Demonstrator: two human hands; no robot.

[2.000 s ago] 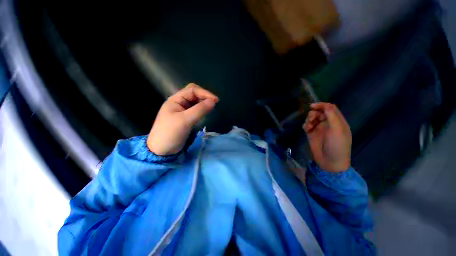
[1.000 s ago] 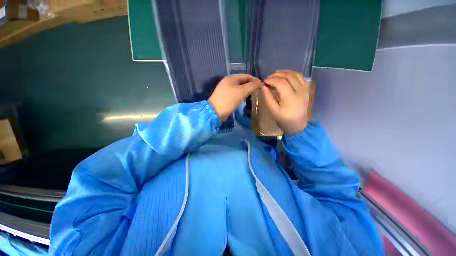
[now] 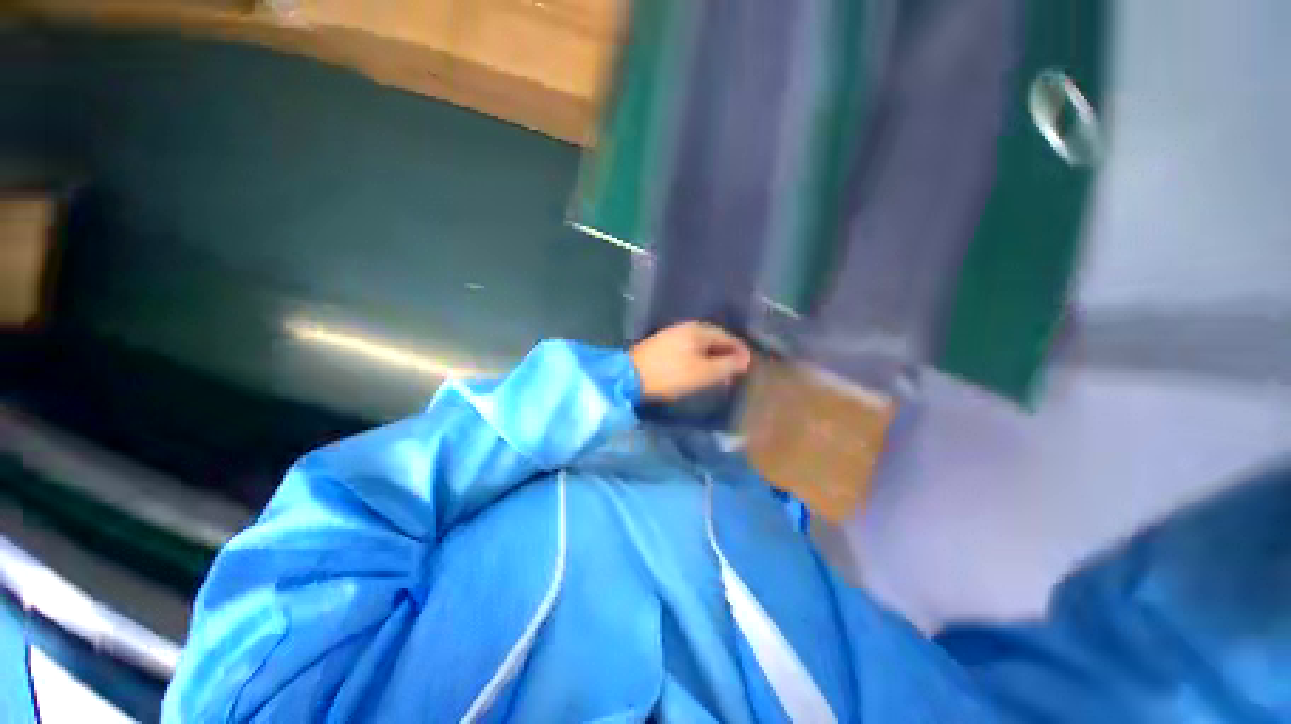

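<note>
My left hand point(image 3: 691, 362) is at the near end of the left grey-purple strip stock point(image 3: 725, 170), its fingers drawn together. The picture is blurred, and I cannot tell whether a thin strip is between the fingertips. A second grey-purple band point(image 3: 920, 177) lies to the right on the green board point(image 3: 1026, 241). A brown, box-like piece point(image 3: 814, 436) sits at the near end of the bands, just right of my left hand. My right hand is out of the picture; only its blue sleeve shows, reaching to the right edge.
A pale ring, perhaps a tape roll point(image 3: 1065, 118), lies on the green board's right part. Brown cardboard point(image 3: 467, 50) is at the top left, and a brown box point(image 3: 26, 258) at the far left. The dark green floor point(image 3: 354, 198) lies left. A pale rail point(image 3: 85, 608) crosses the lower left.
My hands were together over the strip stock one second ago. My right hand has since gone out to the right. The view has turned, and the ring has come into view.
</note>
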